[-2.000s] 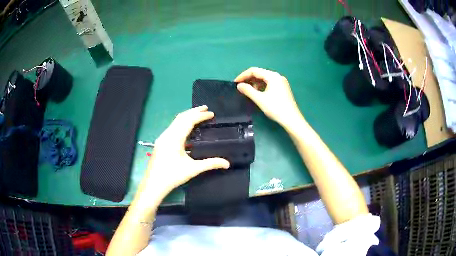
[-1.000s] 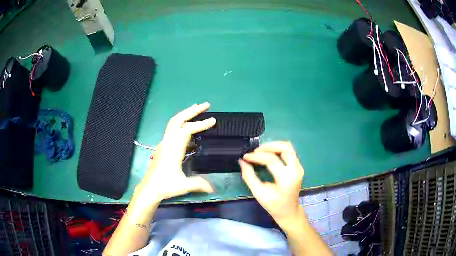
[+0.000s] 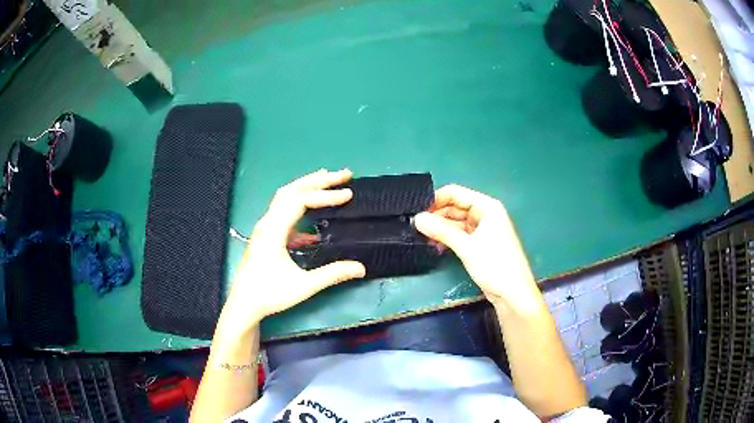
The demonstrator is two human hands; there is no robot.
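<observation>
A black speaker housing (image 3: 368, 230) lies on its side on the green bench in front of me, a recessed strip facing up. Black mesh cover (image 3: 384, 193) wraps around it, with its edges above and below the strip. My left hand (image 3: 285, 248) holds the left end, fingers on the upper mesh and thumb at the lower edge. My right hand (image 3: 475, 235) grips the right end, fingertips by the strip's corner. Red wires show at the left end, partly hidden by my left hand. A flat mesh strip (image 3: 194, 219) lies to the left.
Wired black housings (image 3: 616, 103) stand at the right by a tan cardboard sheet (image 3: 713, 62). Another housing (image 3: 83, 149), dark mesh and a blue netlike bundle (image 3: 103, 252) lie far left. A pale post (image 3: 120, 49) stands upper left. Crates (image 3: 719, 322) and red pieces (image 3: 172, 394) are below the edge.
The mesh, first flat beneath the housing, now wraps up around both its sides. My right hand has moved from the mesh's upper corner to the housing's right end. The view has shifted.
</observation>
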